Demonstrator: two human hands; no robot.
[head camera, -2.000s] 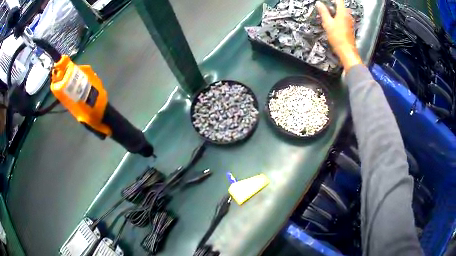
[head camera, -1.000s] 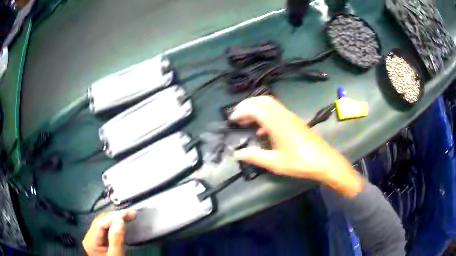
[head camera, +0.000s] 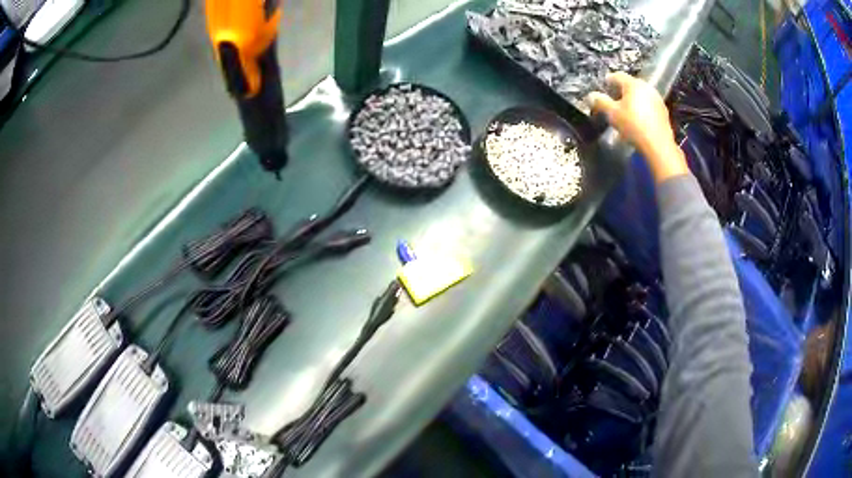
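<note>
My right hand (head camera: 640, 117) is at the near right edge of the tray of grey end covers (head camera: 570, 42), fingers bent down; whether it holds anything is not visible. My left hand is out of view. Light-grey ribbed power supply cases (head camera: 121, 406) lie at lower left, three showing in part. Loose grey end covers (head camera: 229, 439) lie beside them at the bottom. Black bundled cords (head camera: 248, 341) run out from the cases.
A dish of dark-grey plugs (head camera: 408, 135) and a dish of pale screws (head camera: 534, 161) stand before the tray. A yellow blue-tipped bottle (head camera: 434, 277) lies nearby. An orange screwdriver (head camera: 248, 56) hangs at upper left. Blue bins (head camera: 532, 434) with dark corded units are below the bench edge.
My right hand has gone from the cords near the cases to the end-cover tray. My left hand has left the view. The view has swung right; loose end covers now show clearly by the cases.
</note>
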